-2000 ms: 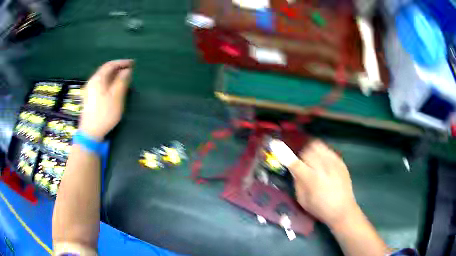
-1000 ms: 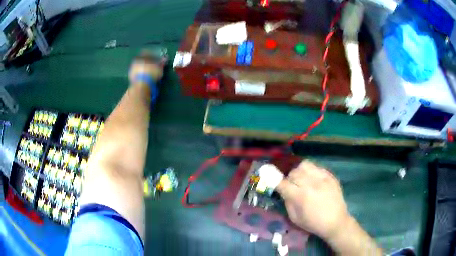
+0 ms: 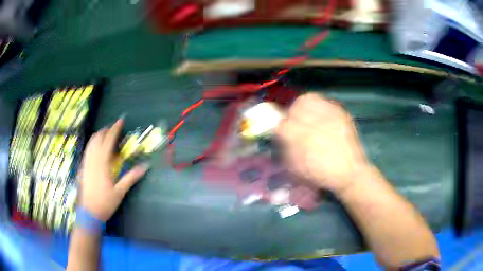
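Observation:
The frame is blurred. My left hand is low over the mat beside the loaded tray, thumb and fingers apart around the near end of a few loose yellow-green power supply boards; no firm grip shows. My right hand is curled over the dark-red test fixture. Its white-covered thumb presses on a power supply board at the fixture opening. The thumb hides most of this board, and the probes cannot be made out.
The loaded black tray is at the left, another black tray at the right edge. Red lead wires loop left of the fixture. The green shelf holds the reddish-brown control box and a white instrument.
My left hand has come back from beside the control box to the loose boards. My right hand stays over the fixture. The view has tilted down, so the shelf sits higher.

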